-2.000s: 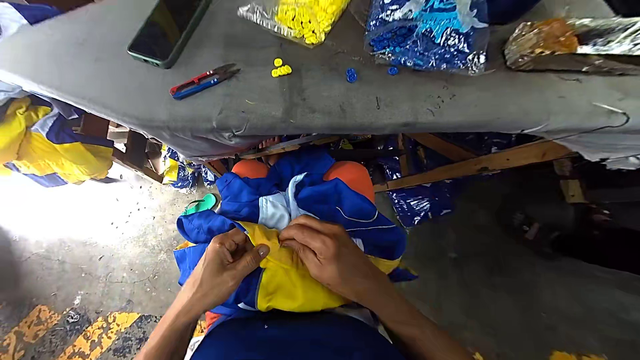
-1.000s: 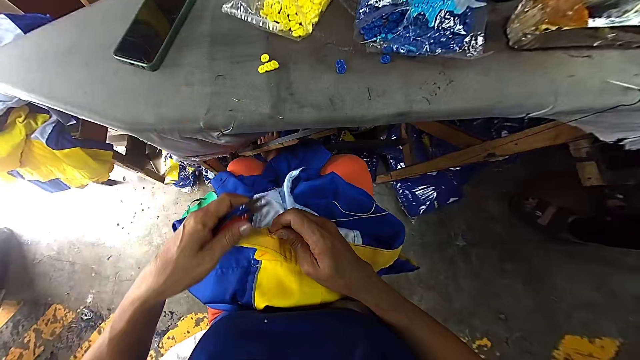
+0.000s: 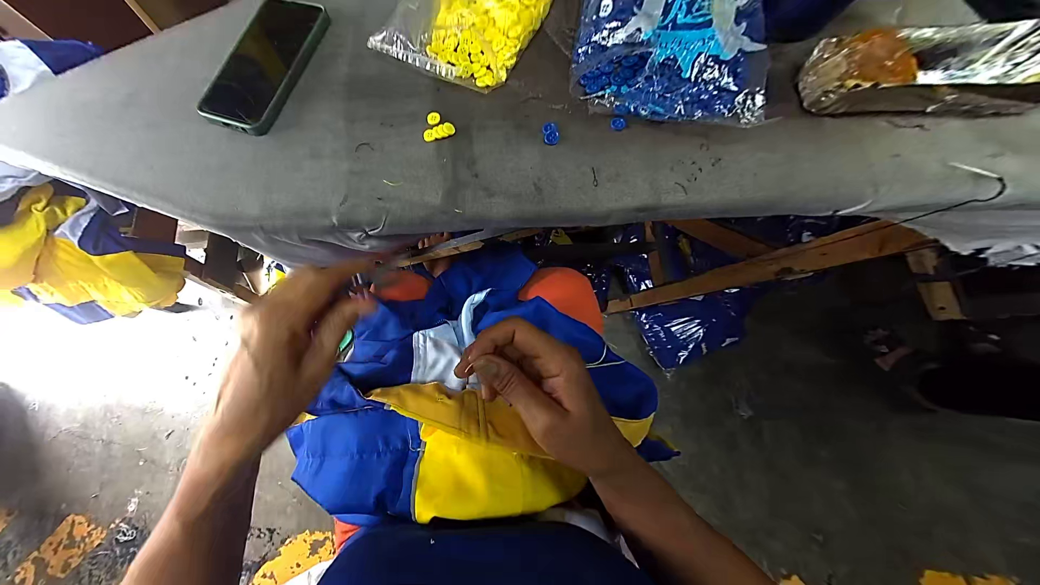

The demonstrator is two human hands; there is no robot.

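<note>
A blue, yellow and pale-blue garment (image 3: 487, 479) lies across the lap. My left hand (image 3: 284, 357) is raised at its left side, blurred by motion. Thread snips (image 3: 386, 272), also blurred, appear at its fingertips, close to the table edge. Over the garment's yellow strip (image 3: 455, 410), my right hand (image 3: 544, 390) has thumb and forefinger pinched on something very fine, thread or a needle; which one is unclear. A pale loose thread (image 3: 601, 357) runs over the blue cloth beside that hand.
On the grey-covered table (image 3: 268, 179) are a phone (image 3: 264, 65), a bag of yellow buttons (image 3: 479, 41), a bag of blue buttons (image 3: 666, 65), loose yellow buttons (image 3: 437, 130) and blue buttons (image 3: 551, 134). Wooden braces (image 3: 780, 264) cross underneath. More garments (image 3: 89, 260) hang at left.
The red and blue snips lay on the table two seconds ago and have left it. My left hand, over the garment one second ago, has moved left and away from my right hand.
</note>
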